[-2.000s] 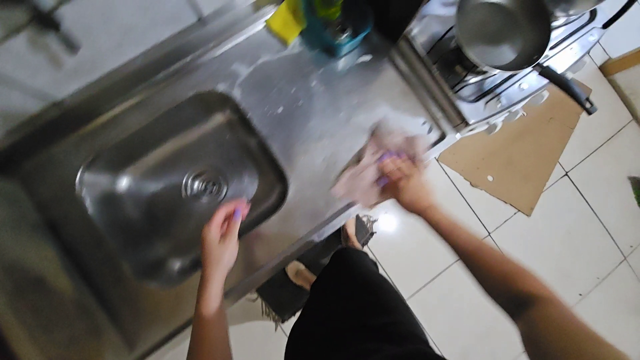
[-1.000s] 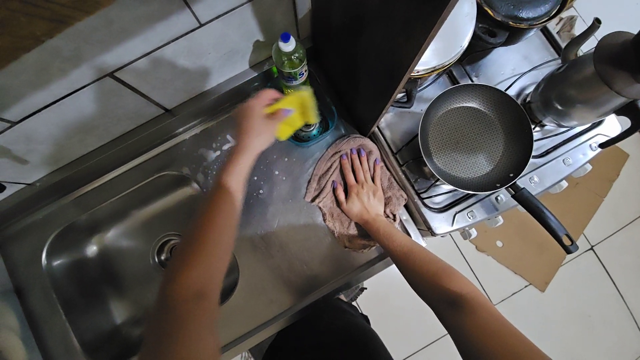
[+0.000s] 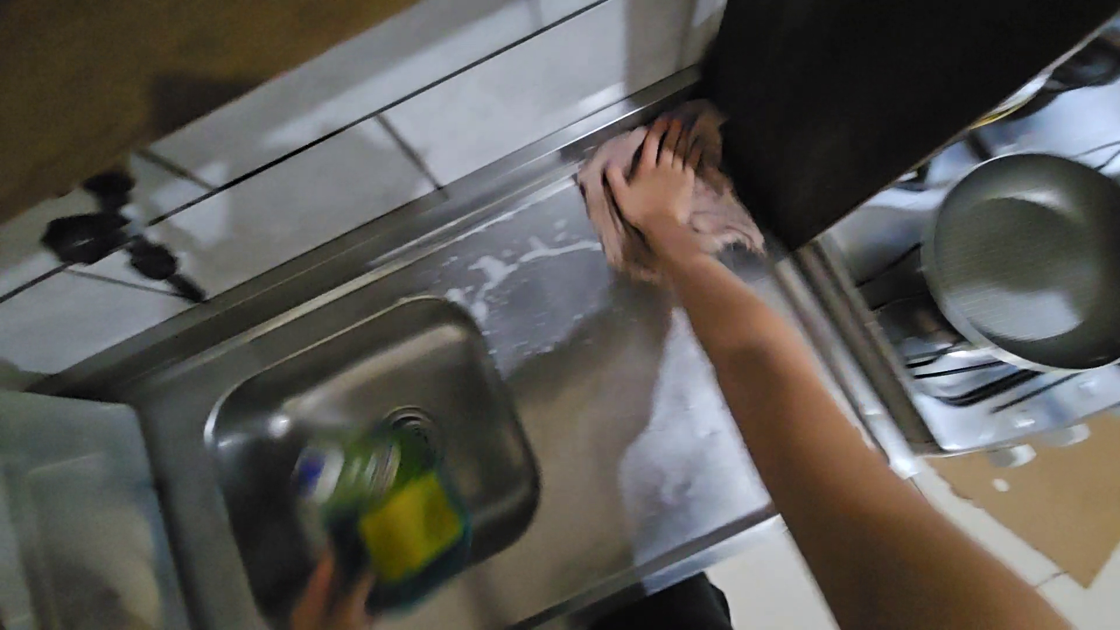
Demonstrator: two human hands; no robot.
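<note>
My right hand (image 3: pixel 661 179) presses a pinkish-brown cloth (image 3: pixel 722 214) onto the back corner of the steel counter, against the dark panel. At the bottom, my left hand (image 3: pixel 332 599) holds a teal caddy (image 3: pixel 455 542) over the sink basin (image 3: pixel 499 437). Inside the caddy are a yellow sponge (image 3: pixel 413 528) and a green bottle (image 3: pixel 367 468) with a blue cap, all blurred by motion. White suds (image 3: pixel 499 267) streak the steel between the basin and the cloth.
A dark panel (image 3: pixel 840 96) stands between the counter and the stove, where a frying pan (image 3: pixel 1024 262) rests. A black faucet (image 3: pixel 96 232) juts from the tiled wall at left. Cardboard (image 3: pixel 1050 490) lies on the floor at lower right.
The caddy with the bottle has left the back corner and is now in my left hand over the basin. My right hand and the cloth have moved back into that corner. The view has shifted left.
</note>
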